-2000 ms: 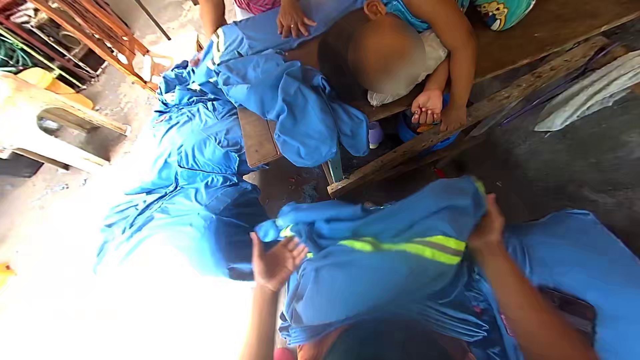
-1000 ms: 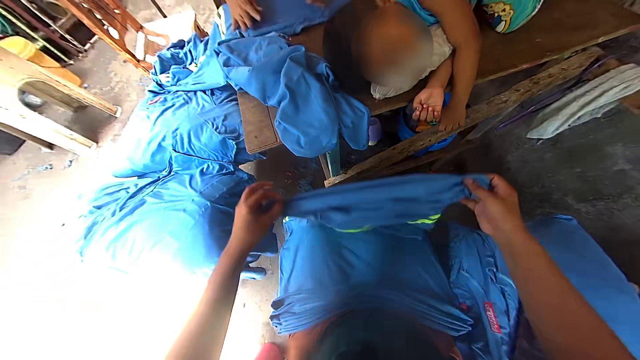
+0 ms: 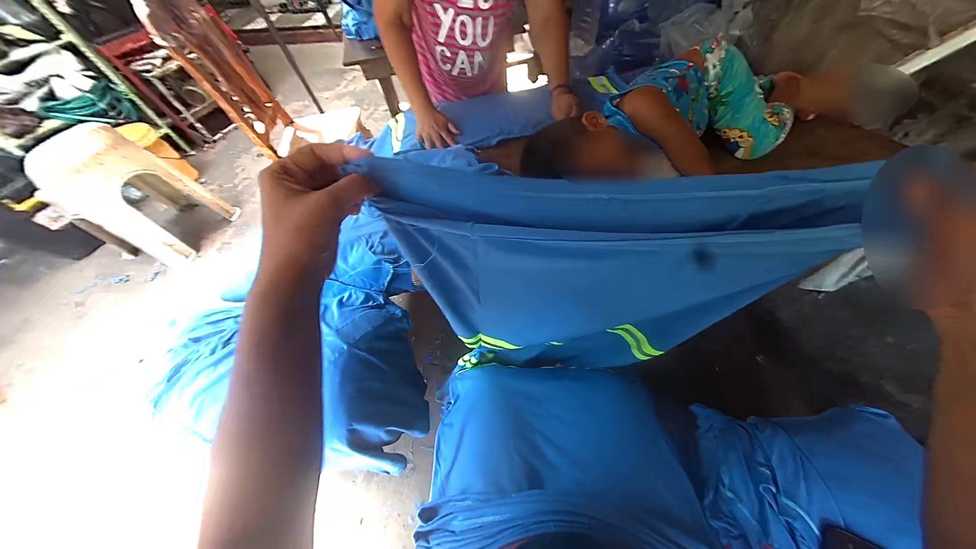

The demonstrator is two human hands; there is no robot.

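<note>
A blue fabric garment point(image 3: 579, 267) with yellow-green reflective stripes is stretched wide in front of me. My left hand point(image 3: 316, 179) pinches its upper left corner between thumb and fingers. At the far right, my right hand point(image 3: 934, 229) is raised at the other end of the cloth; it is blurred, and its grip is hard to make out. The garment's lower part hangs down to more blue cloth point(image 3: 549, 442) over my lap. Further folded blue cloth point(image 3: 816, 465) lies to the right of my lap.
Blue garments point(image 3: 358, 328) are heaped at the left. A co-worker's hand point(image 3: 436, 128) rests on blue cloth on the bench ahead. A child lies on the wooden bench point(image 3: 823, 164), and another blurred head is beyond. A plastic stool point(image 3: 99, 175) stands at far left.
Both hands have risen and spread farther apart, and the garment, bunched two seconds ago and a narrow band one second ago, is now stretched wide. The view has tilted up.
</note>
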